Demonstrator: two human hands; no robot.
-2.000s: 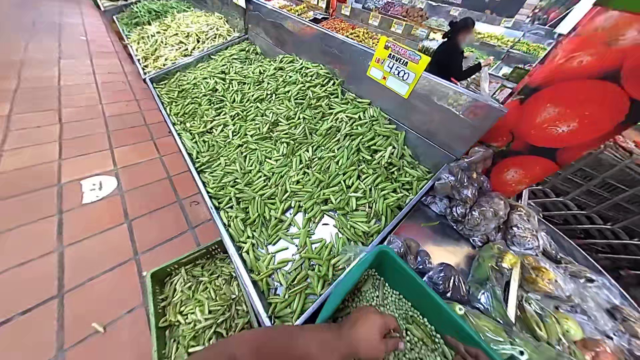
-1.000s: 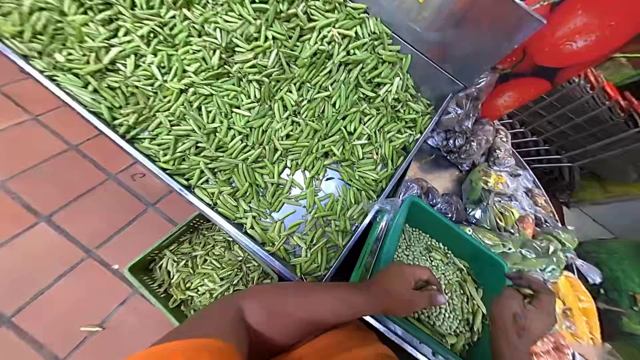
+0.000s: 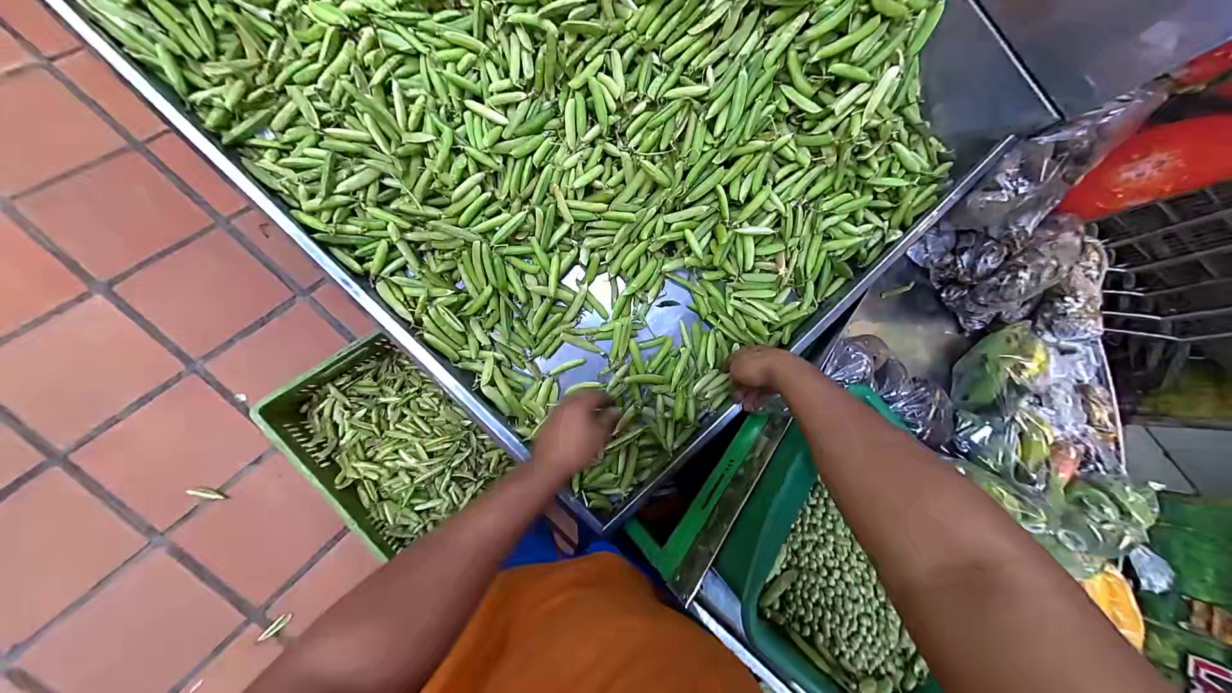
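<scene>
Green pea pods point(image 3: 577, 173) cover a large metal display tray point(image 3: 318, 252), with bare shiny metal showing near its front corner. My left hand point(image 3: 577, 428) is over the pods by that corner, slightly blurred; whether its fingers hold a pod cannot be told. Fingers curled, my right hand point(image 3: 760, 373) touches the pods beside the tray's right edge, its fingertips partly hidden. Below my right forearm, a green plastic tub point(image 3: 765, 539) holds shelled peas point(image 3: 837, 577) with a few pods at its edge.
A green crate point(image 3: 279, 409) of pale pods stands left of the tray's corner, on a tiled floor point(image 3: 115, 356) with a few stray pods. To the right lie plastic-bagged vegetables point(image 3: 1039, 385), dark wire racks point(image 3: 1174, 269) and a yellow bag point(image 3: 1115, 602).
Both hands have moved from the tub of shelled peas to the pods at the tray's front corner. The view has tilted down and come closer to the tray.
</scene>
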